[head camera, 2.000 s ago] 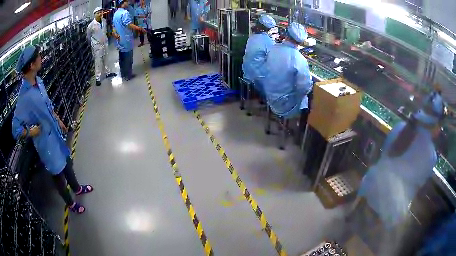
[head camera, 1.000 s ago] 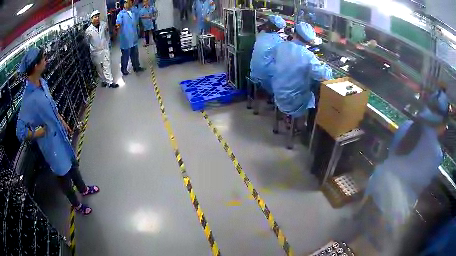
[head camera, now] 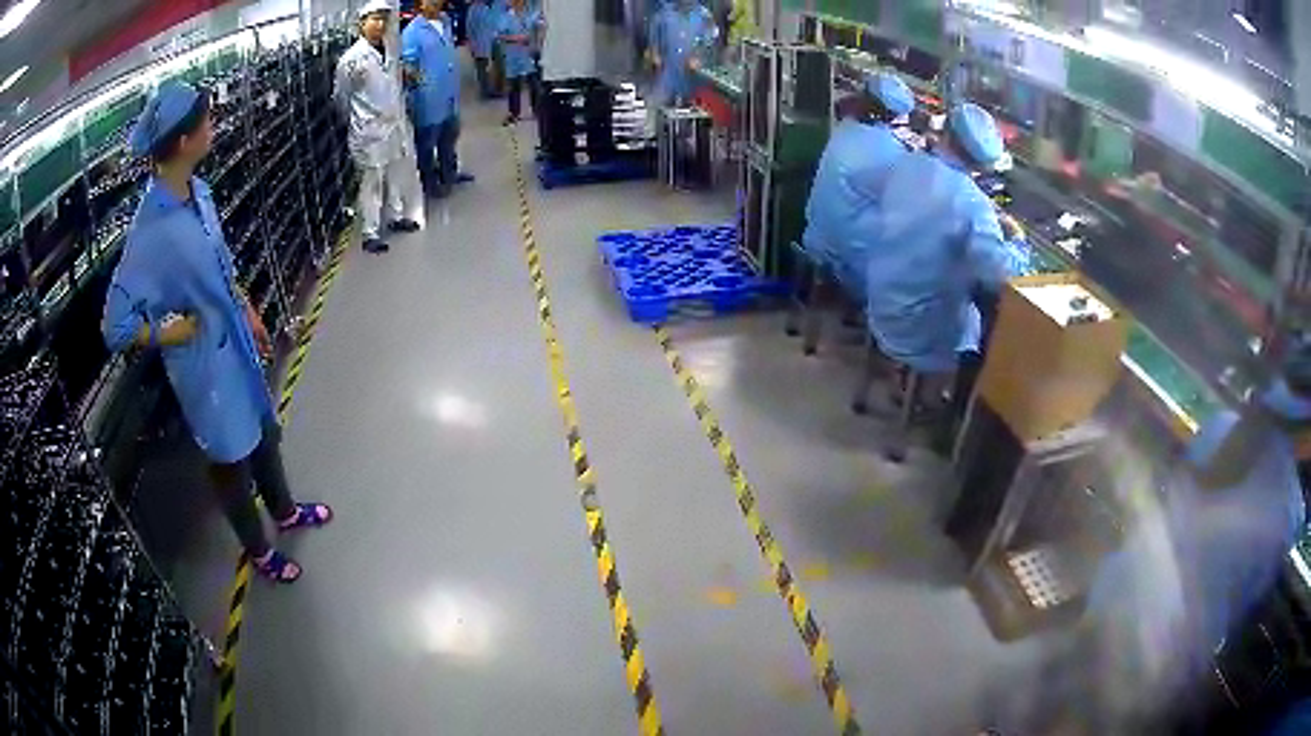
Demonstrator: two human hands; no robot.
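Neither of my hands is in view. Nearest in front of me on the right is a blurred person in a blue coat (head camera: 1222, 532) at the line. An open brown carton (head camera: 1050, 352) with a pale top and small dark items on it stands on a metal-framed stand (head camera: 1021, 482). Below it on the floor is a low open carton (head camera: 1035, 578) with rows of pale round spots. The insertion line conveyor (head camera: 1157, 371) runs along the right side, partly hidden by the carton and the people.
Two people in blue (head camera: 920, 252) sit at the line. A blue plastic pallet (head camera: 690, 270) lies on the floor. A person (head camera: 201, 309) stands at left beside dark racks (head camera: 288, 187). More people stand at the back near stacked black items (head camera: 578, 127). Yellow-black tape (head camera: 575, 431) marks the floor.
The view has turned left, so the scene sits further right. The carton of dark round parts at the bottom edge has gone out of clear view.
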